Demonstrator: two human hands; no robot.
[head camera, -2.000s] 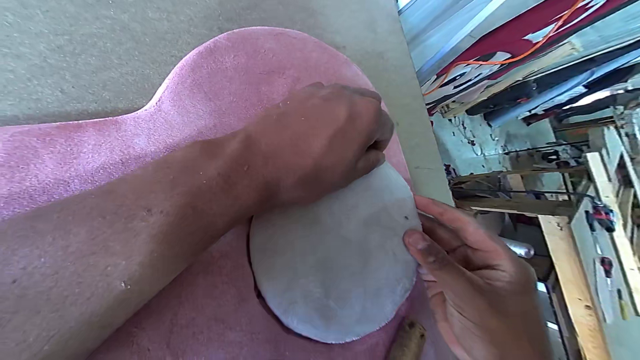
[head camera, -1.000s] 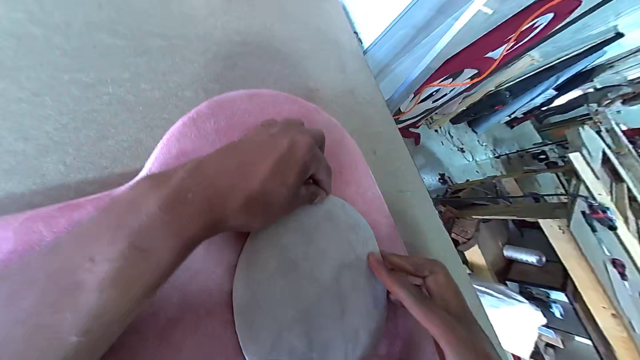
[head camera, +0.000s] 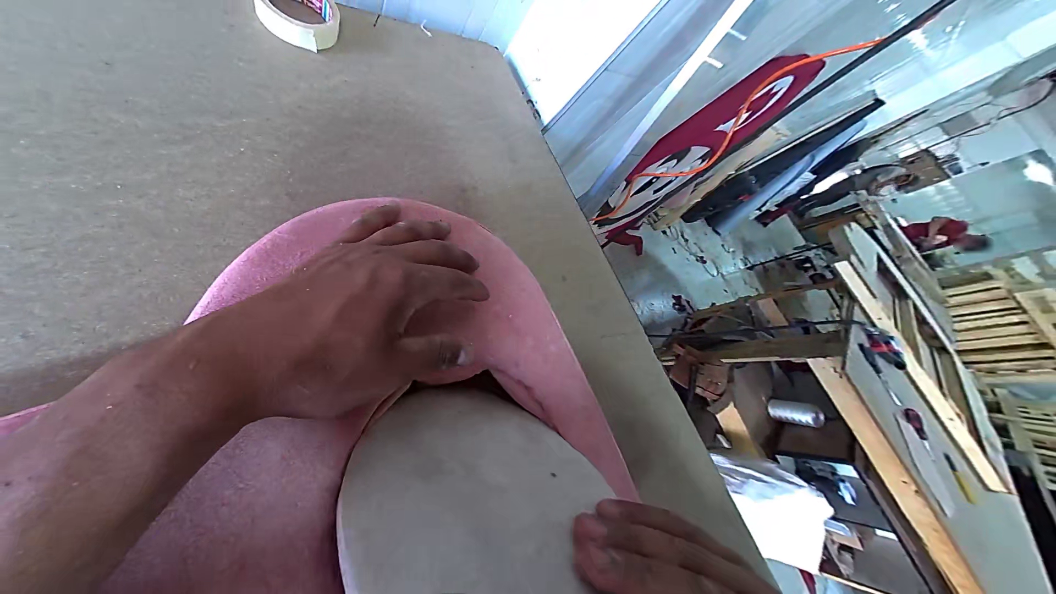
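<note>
A large pink, suede-like piece (head camera: 528, 330) with a rounded end lies on a grey-brown board table. On it rests a round grey disc (head camera: 462, 495), its lower part cut off by the frame; a dark gap shows at its upper edge. My left hand (head camera: 396, 305) lies spread on the pink piece just above the disc, fingers apart, the thumb near the disc's top edge. At the disc's right edge my right hand (head camera: 660, 549) rests its fingertips on the surface; the rest of it is out of frame.
A roll of masking tape (head camera: 301, 25) lies on the table (head camera: 165, 148) at the top. Beyond the table's right edge are a wooden frame (head camera: 899, 487) with hand tools, a spool (head camera: 796, 413), an orange cord (head camera: 734, 124) and pallets (head camera: 990, 322). A person in red (head camera: 936, 233) is far off.
My left hand has opened from a closed pose at the disc's top edge and now lies flat on the pink piece. The view has shifted, bringing the tape roll into sight.
</note>
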